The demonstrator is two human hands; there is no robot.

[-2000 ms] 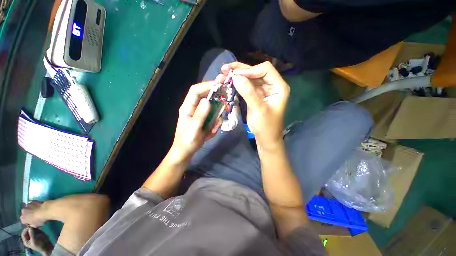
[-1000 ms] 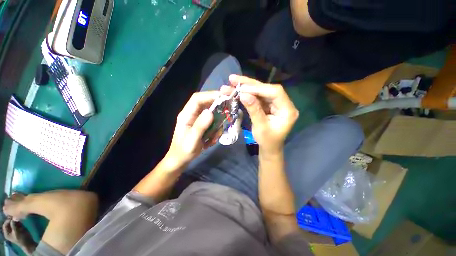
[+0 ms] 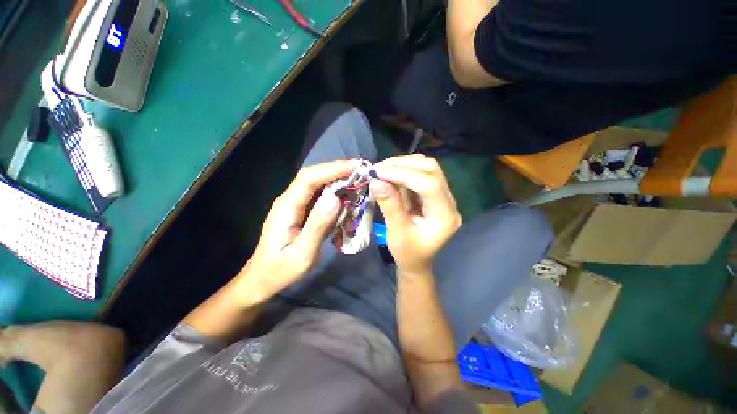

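Observation:
A small white housing [image 3: 356,234] with its inside showing is held over the lap, one end pointing away from me. Red and dark wires show inside it. My left hand [image 3: 303,222] grips its left side with thumb and fingers. My right hand [image 3: 416,210] has its thumb and fingertips at the far end, on the wires or housing rim. The fingers hide part of the housing, and what exactly the right fingertips pinch is too small to tell.
On the green bench [image 3: 186,105] at left are a lit digital display box [image 3: 121,50], a white unit [image 3: 103,163] on a striped piece, and a red-marked sheet [image 3: 52,242]. A red-handled tool [image 3: 301,18] lies at the edge. Right: another person, boxes, plastic bag [image 3: 535,319], blue bin [image 3: 497,373].
The view has shifted, so the red-handled tool shows more at the bench edge. Both hands still hold the housing, now with its far end held closer between the fingertips.

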